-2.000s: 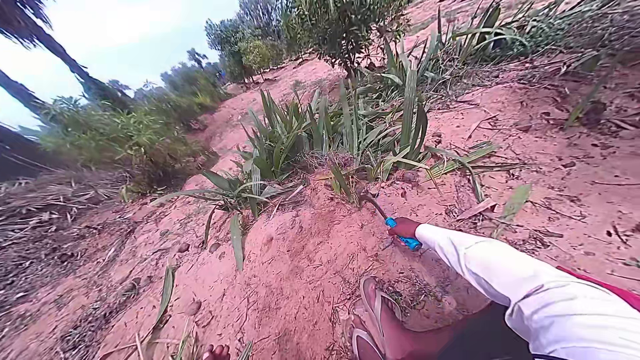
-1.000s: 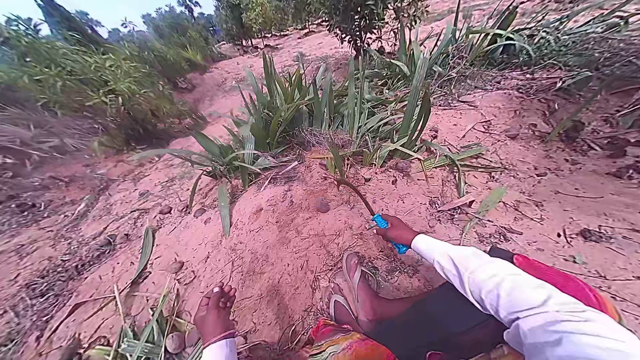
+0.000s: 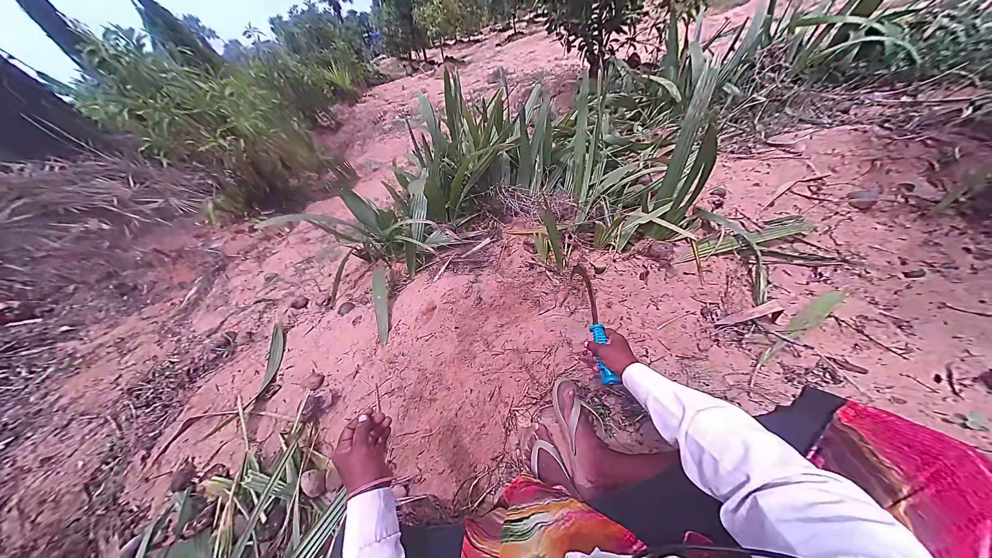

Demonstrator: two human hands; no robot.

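Note:
My right hand is closed round the blue handle of a sickle. Its thin, dark curved blade points away from me, with the tip just short of a small leafy shoot at the near edge of a clump of long-leaved green plants. At the lower left, my left hand is raised above the reddish soil with its fingers curled. Whether it holds a thin stem cannot be told. Beside it lies a heap of cut leaves.
My feet in flip-flops rest on the soil below the sickle. Colourful cloth drapes over my legs. Round stones or clods lie at left, loose leaves at right, and bushes stand beyond.
The right hand has swung the sickle so that its blade stands more upright in view. The left hand, barely visible at the bottom edge two seconds ago, has come up into view.

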